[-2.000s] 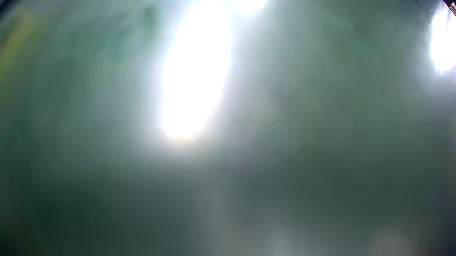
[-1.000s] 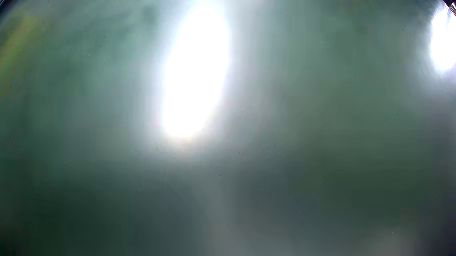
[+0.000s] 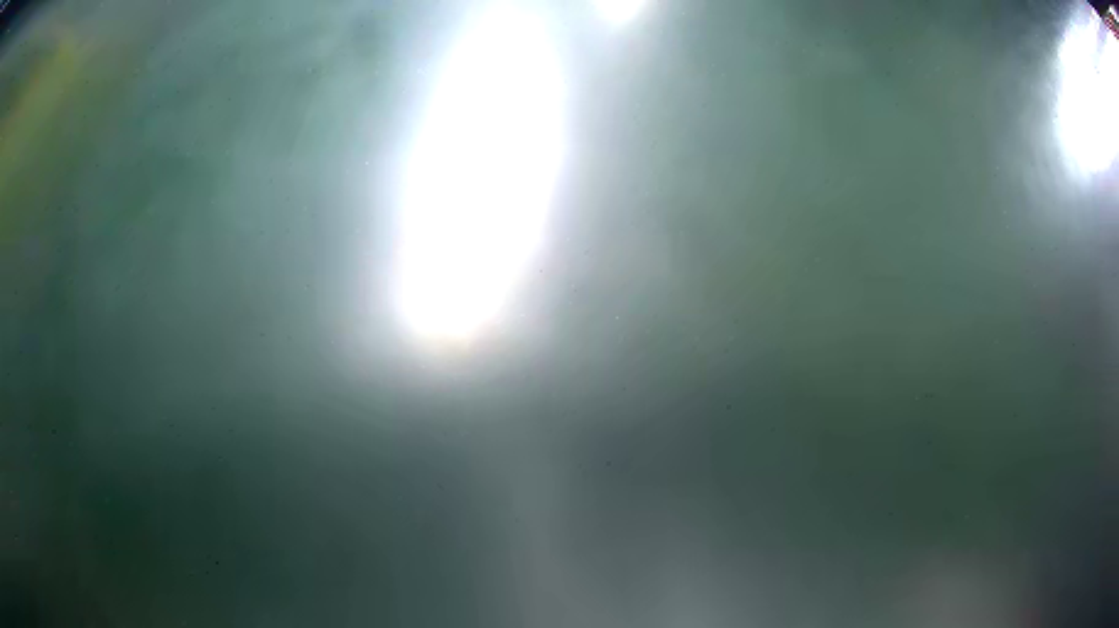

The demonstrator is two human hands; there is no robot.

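Note:
A blurred, shiny dark green surface (image 3: 847, 319), which looks like the desk top or mat, fills nearly the whole view at very close range. A long white glare (image 3: 482, 184) lies on it left of the middle. Neither my left hand nor my right hand is in view. No tool or part can be made out.
A second bright glare (image 3: 1090, 104) is at the upper right edge, and a small one (image 3: 620, 7) at the top. A blurred yellow-green streak (image 3: 37, 111) is at the upper left. A faint pinkish patch (image 3: 969, 595) shows at the lower right.
The small glare at the top, almost gone one second ago, shows again. Otherwise the view is nearly the same.

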